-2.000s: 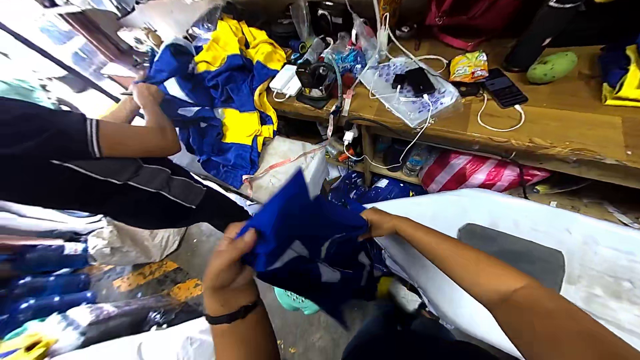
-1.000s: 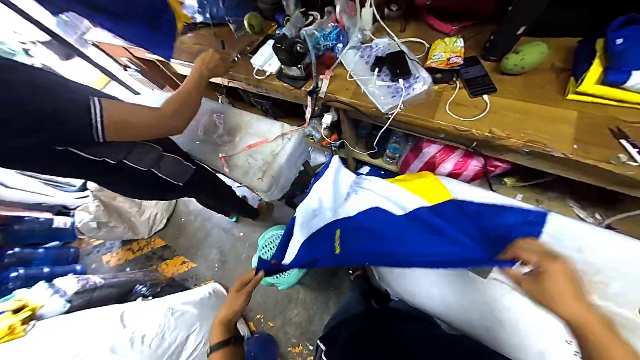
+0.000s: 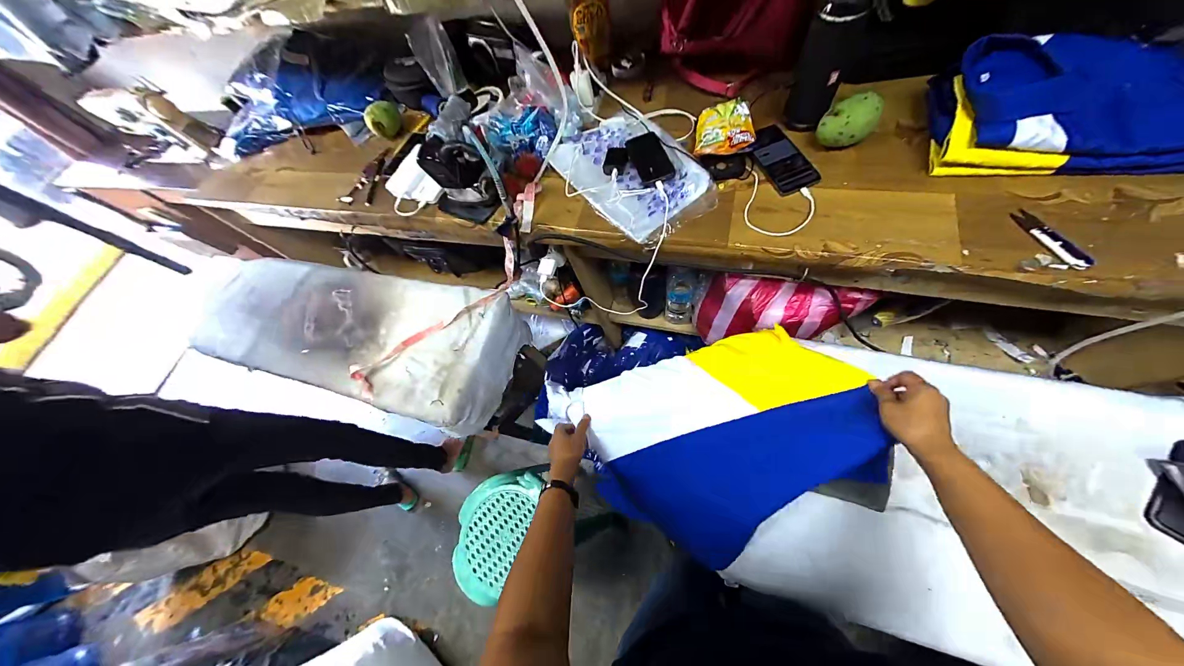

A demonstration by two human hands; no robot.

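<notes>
A blue, white and yellow cloth garment (image 3: 731, 435) is stretched between my two hands over the near end of a white padded work surface (image 3: 962, 564). My left hand (image 3: 568, 451) pinches its white edge on the left. With the fingertips, my right hand (image 3: 911, 412) grips the corner where yellow meets blue. Part of a flat grey piece (image 3: 865, 490) shows from under the cloth, beside my right forearm.
A wooden bench (image 3: 888, 217) runs across the back, bearing a phone (image 3: 784, 159), thread snips (image 3: 1052, 239), a green mango (image 3: 849, 120) and folded garments (image 3: 1064, 102). A green plastic stool (image 3: 499, 536) stands left of my legs. Another person (image 3: 231, 453) stands at the left.
The cloth, bunched between my hands two seconds ago, is now spread out, and its yellow part shows more than a second ago. The other person's arms have left the view.
</notes>
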